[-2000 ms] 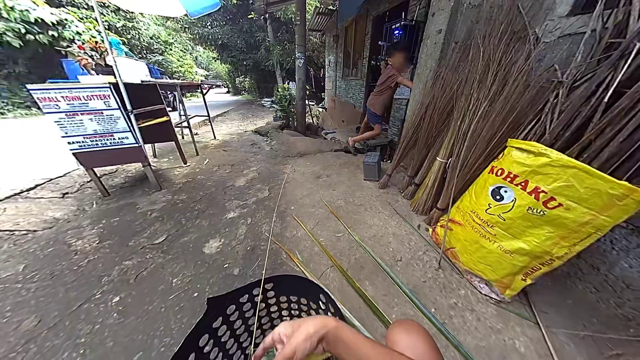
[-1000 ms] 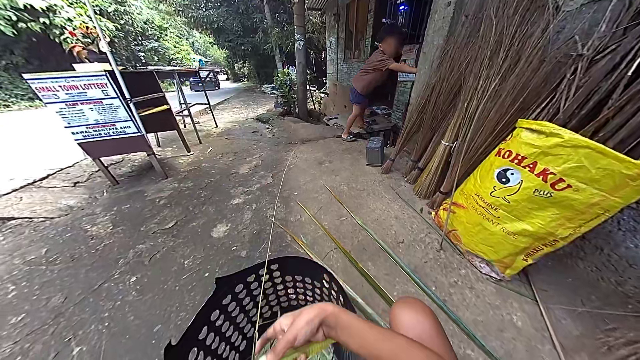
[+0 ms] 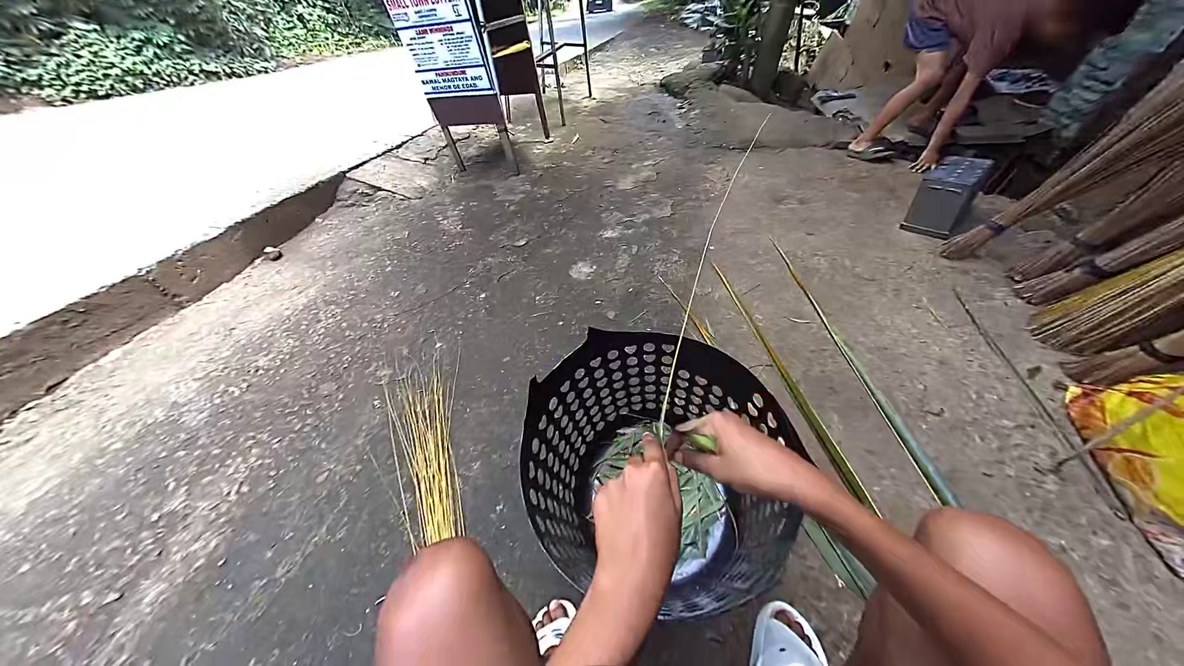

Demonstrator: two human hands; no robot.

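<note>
Between my knees stands a black perforated plastic basket with pieces of green leaf inside. Over its opening my left hand pinches the lower end of a long thin palm midrib, which points up and away. Close beside it, my right hand holds a short green piece, perhaps leaf or a handle, against the midrib; my fingers hide the detail. A bundle of thin yellow midribs is by my left knee. Long green palm leaflets lie on the ground to the right of the basket.
Stick brooms lean at the right, above a yellow sack. A dark grey box stands near another person, who bends down. A signboard on legs stands at the road's edge, far left.
The view has tilted down. Both my hands are now seen together over the basket. The other person, upright a second ago, has bent down with a hand near the grey box.
</note>
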